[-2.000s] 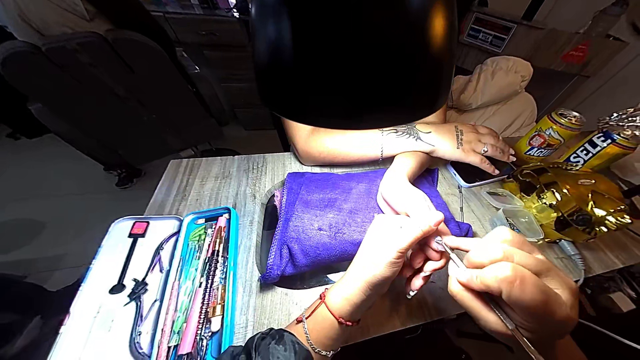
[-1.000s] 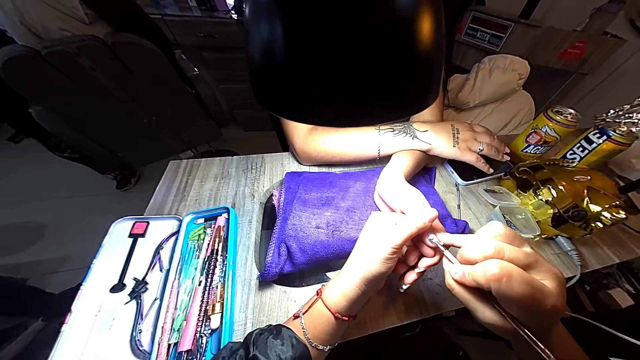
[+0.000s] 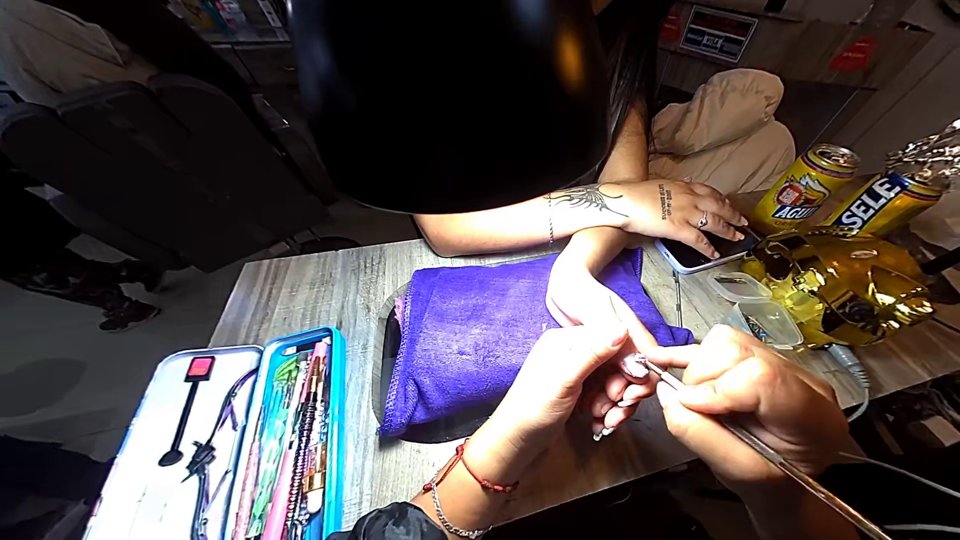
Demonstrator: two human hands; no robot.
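My left hand (image 3: 566, 375), with a red cord and a chain bracelet at the wrist, holds the fingers of another person's hand (image 3: 592, 289). That person's wrist rests on a folded purple towel (image 3: 472, 330). Between the thumb and fingers of my right hand (image 3: 750, 397) is a slender nail brush (image 3: 780, 461), its tip at one of the person's fingernails (image 3: 634, 365). Light patches show on that nail. The person's other hand (image 3: 686, 214), with a ring, lies over a phone (image 3: 701, 255).
An open pencil case (image 3: 337, 420) of brushes stands at the left. Behind my right hand are small plastic containers (image 3: 765, 322), yellow cans (image 3: 806, 187), crumpled gold foil (image 3: 855, 281) and a cable (image 3: 855, 375). A dark rounded shape (image 3: 457, 97) blocks the upper middle.
My right hand has shifted slightly with the brush, whose tip stays close to the nail. My left hand keeps its hold on the person's fingers.
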